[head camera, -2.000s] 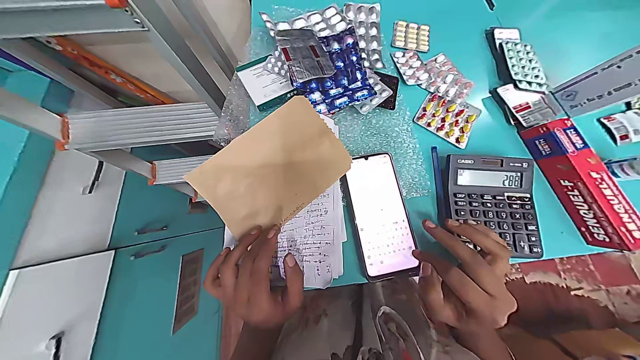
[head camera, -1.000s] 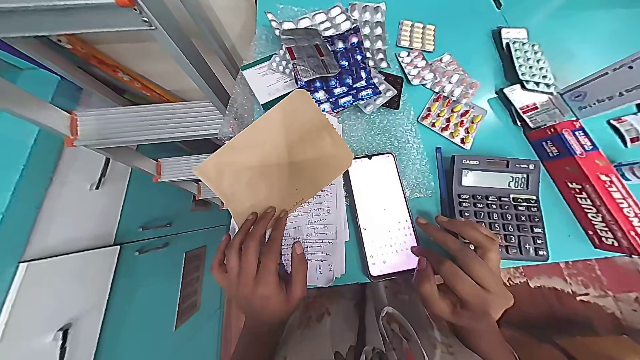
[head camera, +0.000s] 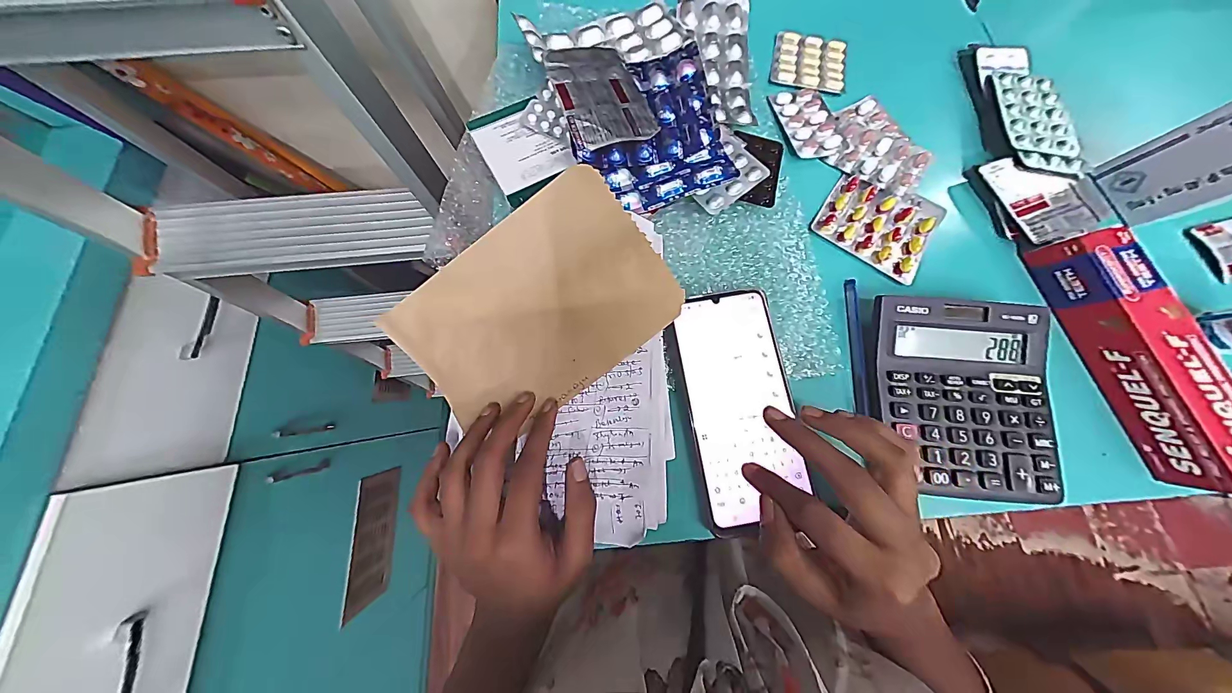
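My left hand (head camera: 515, 510) rests with spread fingers on the lower edge of a brown paper envelope (head camera: 553, 289) and on handwritten sheets (head camera: 616, 443) beneath it. My right hand (head camera: 847, 520) is over the lower part of a smartphone (head camera: 736, 385) with a lit screen, its fingertips at the screen; the phone lies flat, right of the sheets. A Casio calculator (head camera: 967, 385) sits right of the phone, with a blue pen (head camera: 854, 346) between them. Neither hand grips anything.
Blister packs of tablets (head camera: 664, 125) are heaped on bubble wrap (head camera: 770, 269) at the top. A capsule blister (head camera: 878, 228) lies above the calculator. Red toothpaste boxes (head camera: 1136, 356) are at the right. A metal ladder (head camera: 289, 231) stands at the left beside teal and white cabinets (head camera: 318, 539).
The fingers of my right hand have shifted slightly over the phone screen. My left hand has stayed on the envelope and sheets.
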